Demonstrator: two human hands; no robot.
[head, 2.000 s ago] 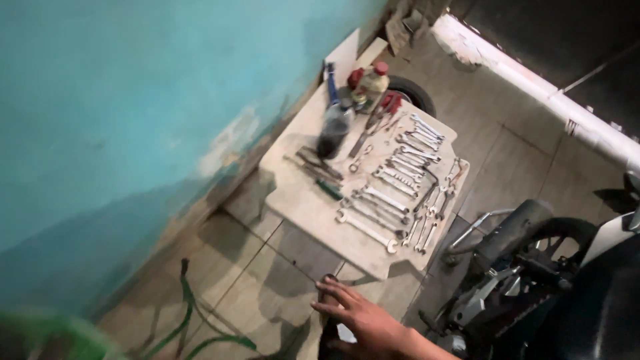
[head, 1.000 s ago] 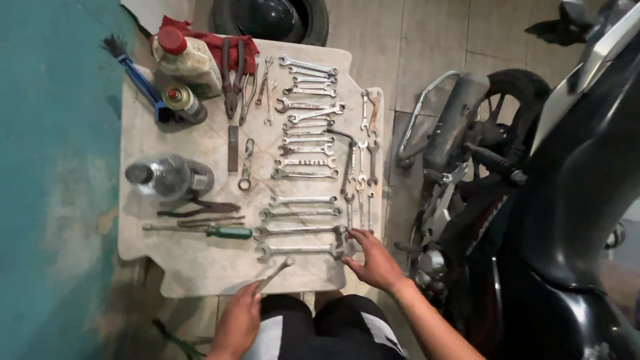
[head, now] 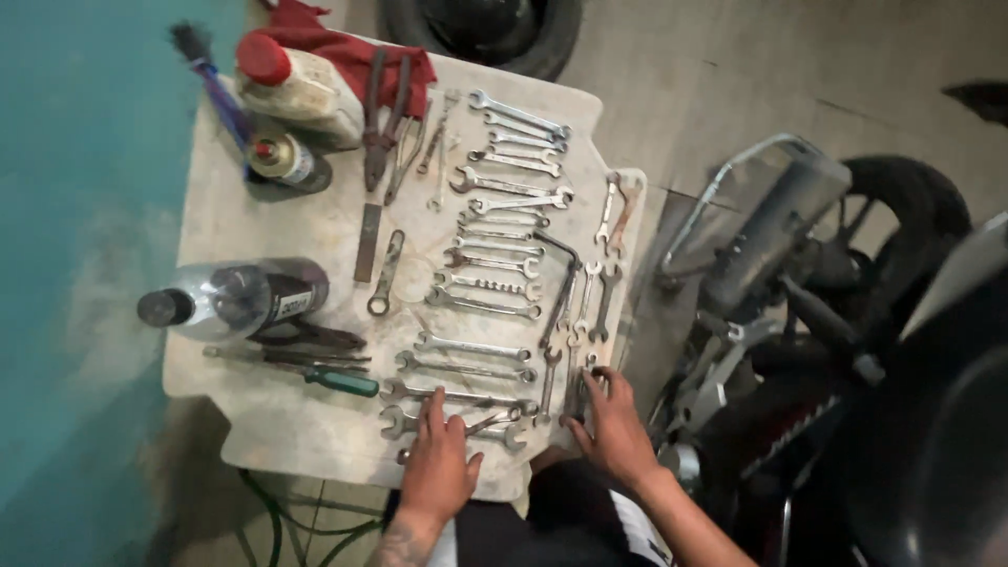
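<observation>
My left hand (head: 441, 465) rests palm down over the large open-ended wrench (head: 402, 423) near the table's front edge. A smaller wrench (head: 492, 421) slants out from under its fingers across that wrench; my fingers hide whether it is gripped. At the table's right edge, my right hand (head: 618, 429) has its thumb and fingertips around the lower end of small wrenches (head: 577, 394), touching them; a firm hold cannot be made out. Rows of combination and open-ended wrenches (head: 488, 303) lie above my left hand, with a bent hex-type bar (head: 563, 291) beside them.
The white table (head: 299, 441) also bears a green-handled screwdriver (head: 342, 382), a dark-capped bottle (head: 236, 299), a red-capped bottle (head: 303, 90), a spray can (head: 291, 161), pliers (head: 382, 134), a red cloth (head: 339, 47) and a brush (head: 220, 98). A motorcycle (head: 787, 378) stands at right, a tire (head: 551, 47) behind.
My left hand has moved up from the front edge onto the large wrenches. My right hand has shifted from their right ends to the small wrenches at the table's right edge.
</observation>
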